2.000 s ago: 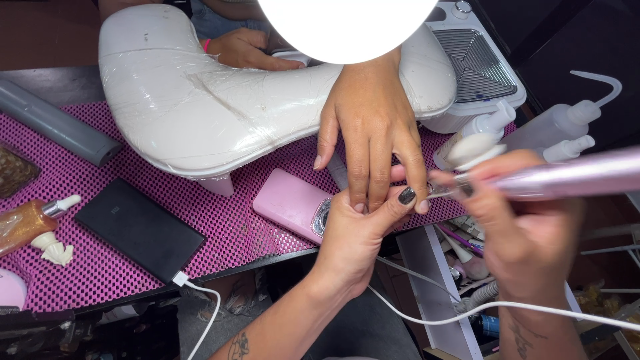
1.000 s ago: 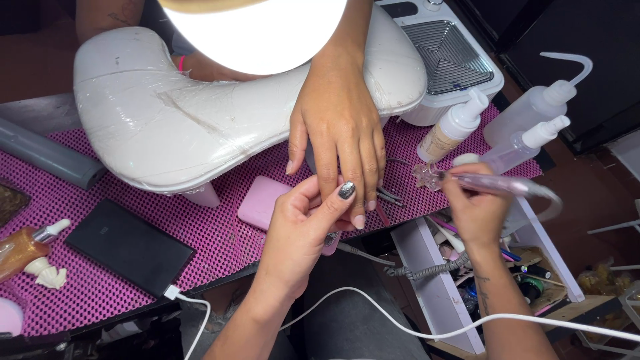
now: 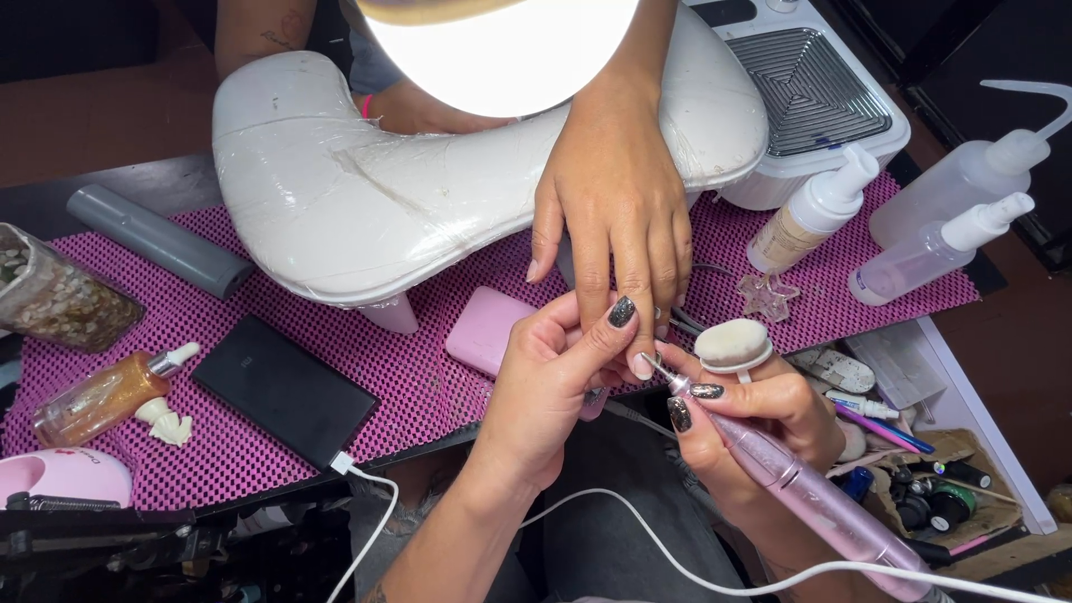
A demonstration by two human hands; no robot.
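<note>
My left hand [image 3: 548,368] holds a finger of another person's hand [image 3: 624,201], thumb on top, below the white padded armrest [image 3: 394,209] wrapped in clear film. My right hand [image 3: 745,410] grips a pink electric nail drill [image 3: 804,494], its metal bit at the tip of that finger's nail. A round, cream-coloured brush [image 3: 733,345] on a short stem stands up between my right fingers. Under my left hand's fingers, a pink case [image 3: 490,331] lies partly hidden on the pink mesh mat [image 3: 435,368]. The bright round lamp [image 3: 502,50] covers part of the person's forearm.
At right stand a foam pump bottle [image 3: 812,209], a spray bottle [image 3: 934,251], a spouted wash bottle [image 3: 955,184], a glass star [image 3: 766,295] and a dust collector [image 3: 804,92]. Below is an open drawer [image 3: 988,427] of polishes. A black power bank [image 3: 285,391], dropper bottle [image 3: 105,398] and stone-filled jar [image 3: 63,293] lie left.
My right hand has come from beside the glass star back to the held finger, bringing the drill bit to its nail. The round brush now stands between my right fingers.
</note>
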